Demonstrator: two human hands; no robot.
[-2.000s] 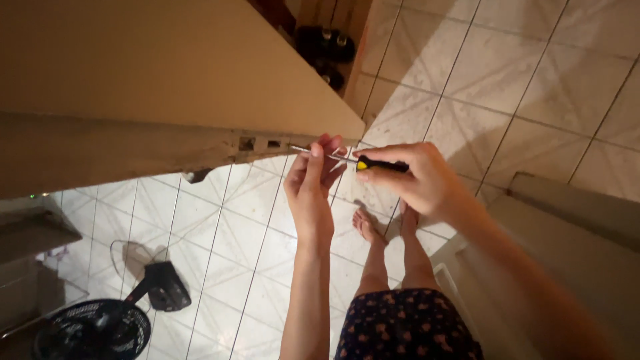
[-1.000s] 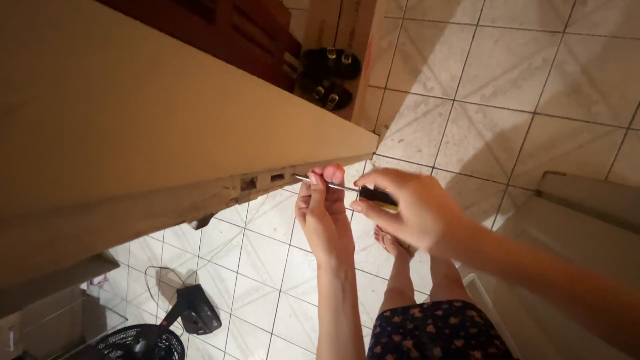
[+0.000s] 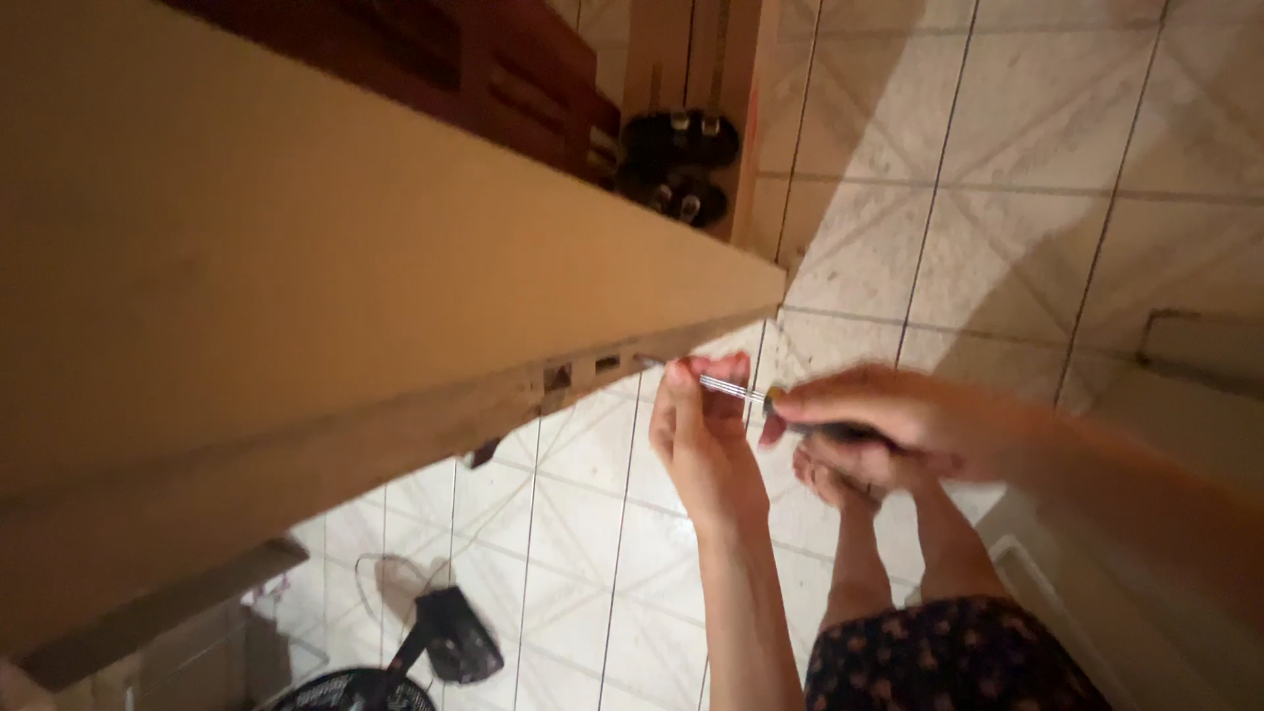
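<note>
My right hand (image 3: 869, 415) is closed around the dark handle of a screwdriver (image 3: 733, 387), right of the door edge. The thumb and fingers of my left hand (image 3: 703, 425) pinch its metal shaft near the tip. That tip meets the narrow edge of a door (image 3: 444, 257), beside the lock plate (image 3: 583, 370) with its dark openings. Whether a screw sits under the tip cannot be made out. A dark latch or handle part (image 3: 482, 452) sticks out below the door edge.
Black buckled shoes (image 3: 681, 138) lie on a wooden surface behind the door. A black fan (image 3: 355, 691) with its base (image 3: 456, 632) stands on the tiled floor (image 3: 583, 553) at lower left. My bare feet (image 3: 834, 474) are below my hands. A pale panel (image 3: 1205, 346) is at right.
Both hands stay at the door edge with the screwdriver. My right hand has changed its hold and turn on the handle. The view has shifted somewhat.
</note>
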